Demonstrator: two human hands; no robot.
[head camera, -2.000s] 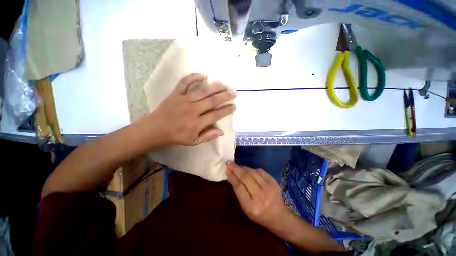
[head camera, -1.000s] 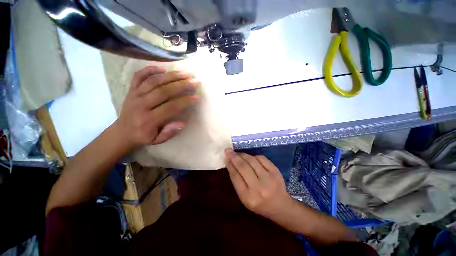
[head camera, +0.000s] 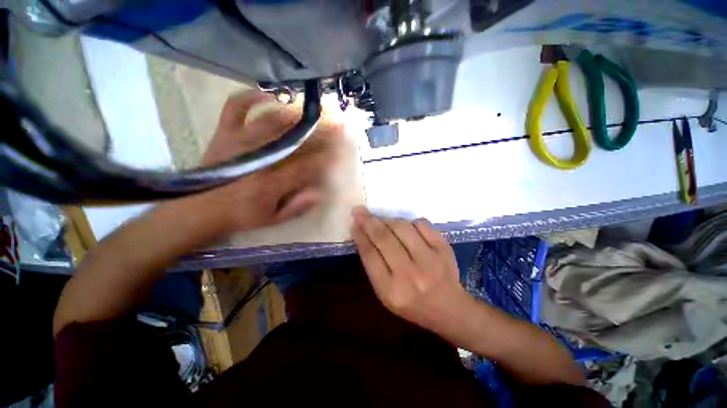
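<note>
A smooth cream-beige fabric panel (head camera: 339, 203) lies on the white table under the sewing machine head (head camera: 343, 40), with a speckled tan backing panel (head camera: 169, 100) showing as a strip at its left. My left hand (head camera: 275, 159) lies spread on the panel, blurred and partly hidden by the curved metal guard (head camera: 199, 177). My right hand (head camera: 406, 267) holds the panel's near right corner at the table's front edge, fingertips on it. The needle area is mostly hidden by the guard and my left hand.
Scissors with yellow and green handles (head camera: 560, 119) lie right of the needle, with small snips (head camera: 684, 163) farther right. A beige stack (head camera: 48, 103) is at the left. Below the table are a cardboard box (head camera: 239, 319), a blue crate (head camera: 514, 275) and a crumpled beige heap (head camera: 622, 295).
The panel and my left hand have moved away from me, farther under the machine head. My right hand has moved up to the table edge. The view has moved closer to the head and guard.
</note>
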